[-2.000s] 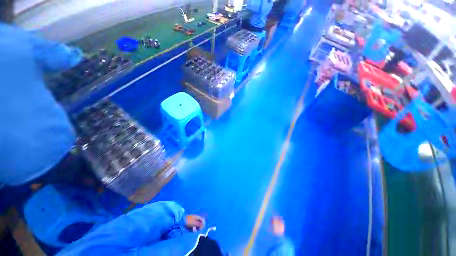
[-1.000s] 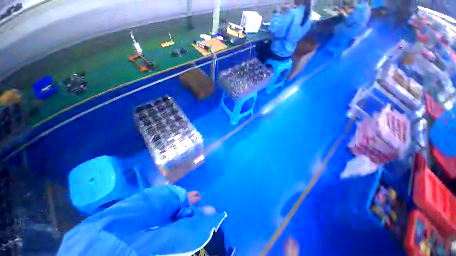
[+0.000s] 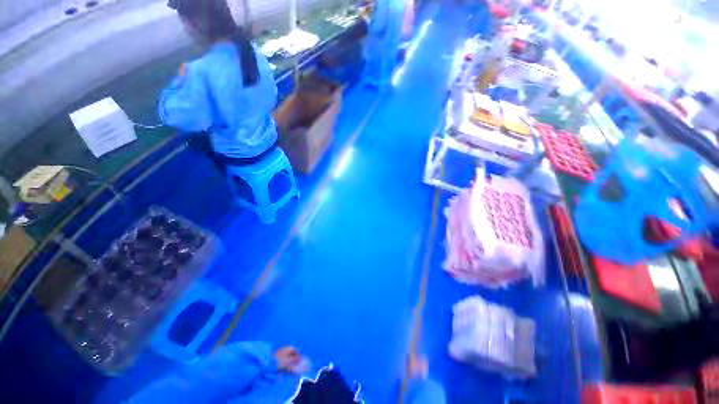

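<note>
My left hand shows small and blurred at the bottom centre, at the end of a blue sleeve. No held object shows in it. My right hand is a small blur at the bottom edge, over the yellow floor line. A clear blister tray with dark round parts lies at the lower left, on or over a light blue stool. Neither hand touches it.
A person in blue sits on a stool at the left bench. An open carton stands beyond. On the right are a pink-wrapped stack, white bundles, a white cart, a blue stool and red crates.
The view has moved forward along the aisle. The seated person and the pink-wrapped stack are nearer; the earlier near parts stack has left view. Both hands stay low in the picture.
</note>
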